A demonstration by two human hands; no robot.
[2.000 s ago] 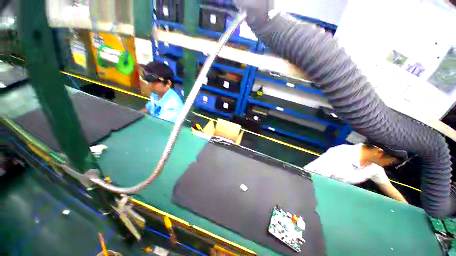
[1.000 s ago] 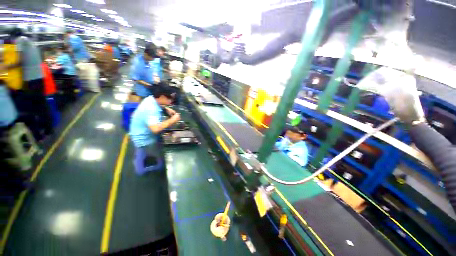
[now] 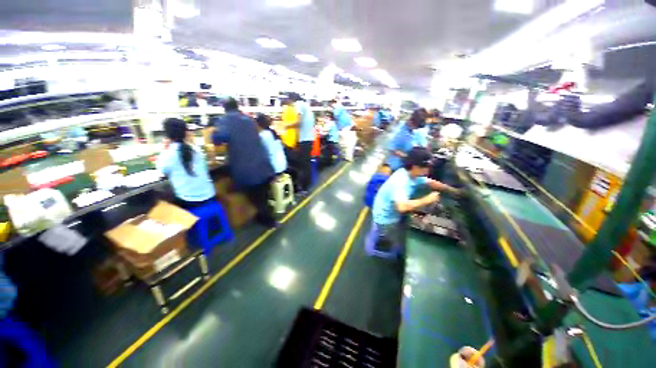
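Observation:
Neither of my hands is in the picture. Nearest in front of me is the green-topped bench (image 3: 439, 287). A small round pale pot (image 3: 466, 357) with a yellow-orange stick upright in it stands on it at the bottom edge, partly cut off. A black slotted crate (image 3: 334, 346) is low beside the bench's left side, cut off by the bottom edge. The picture is blurred.
A person in light blue (image 3: 399, 198) sits working at the bench. The raised green line (image 3: 521, 208) runs on the right, with a green post (image 3: 618, 208). An open cardboard box (image 3: 155, 237) stands left of the yellow-lined aisle, near several people.
The view has swung left. The mat with the circuit board and most of the thick grey hose have left it. The aisle, cardboard box and black crate now show. The pot appears lower and farther right.

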